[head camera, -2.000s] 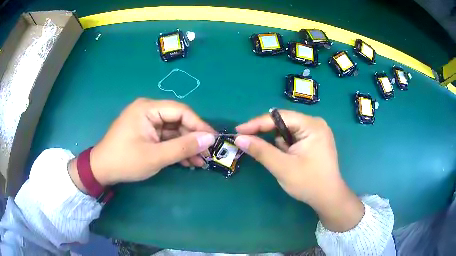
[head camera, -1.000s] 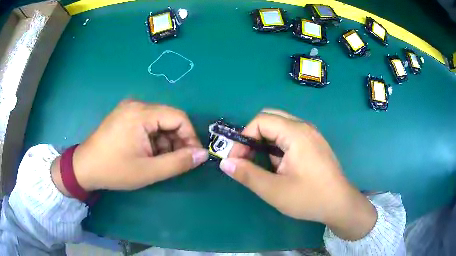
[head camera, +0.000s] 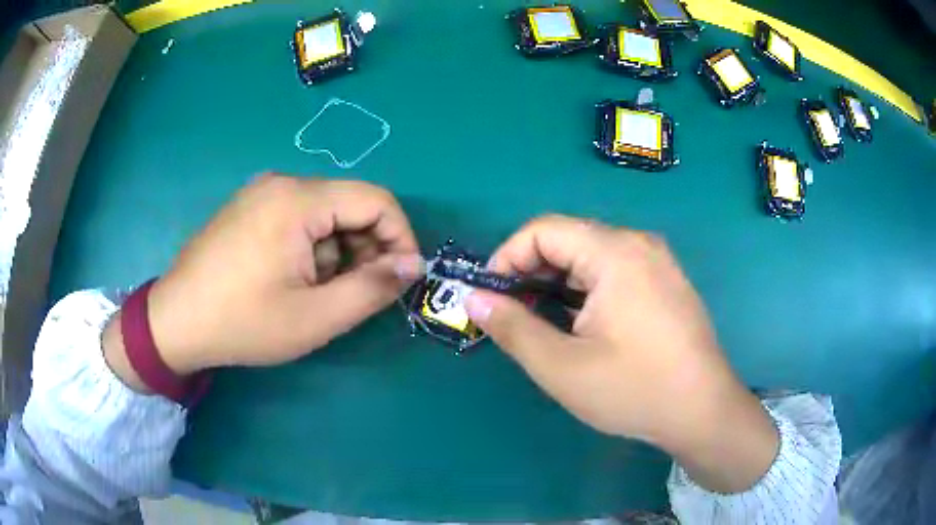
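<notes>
A black squarish watch module (head camera: 449, 308) with a pale centre, yellow edging and a dark-centred round part lies on the green mat (head camera: 411, 441) between my hands. My right hand (head camera: 606, 328) holds dark tweezers (head camera: 482, 276) with pale lettering; their tip points left over the module's upper side. My left hand (head camera: 298, 272) is at the module's upper left, its thumb and forefinger tips together by the tweezer tip. Something thin and pale shows along the module's lower left edge. Whether the left fingertips pinch it is hidden.
Several similar modules (head camera: 636, 133) lie at the upper right, one (head camera: 323, 45) at the upper left. A thin pale-blue ring (head camera: 343, 132) lies below that one. A cardboard box (head camera: 77, 113) stands at the left edge. Yellow tape (head camera: 821, 59) borders the mat's far side.
The tweezers now lie across the module, where earlier they pointed up from my right hand. My left fingertips have moved up to the tweezer tip. The view has shifted, so the far modules appear higher.
</notes>
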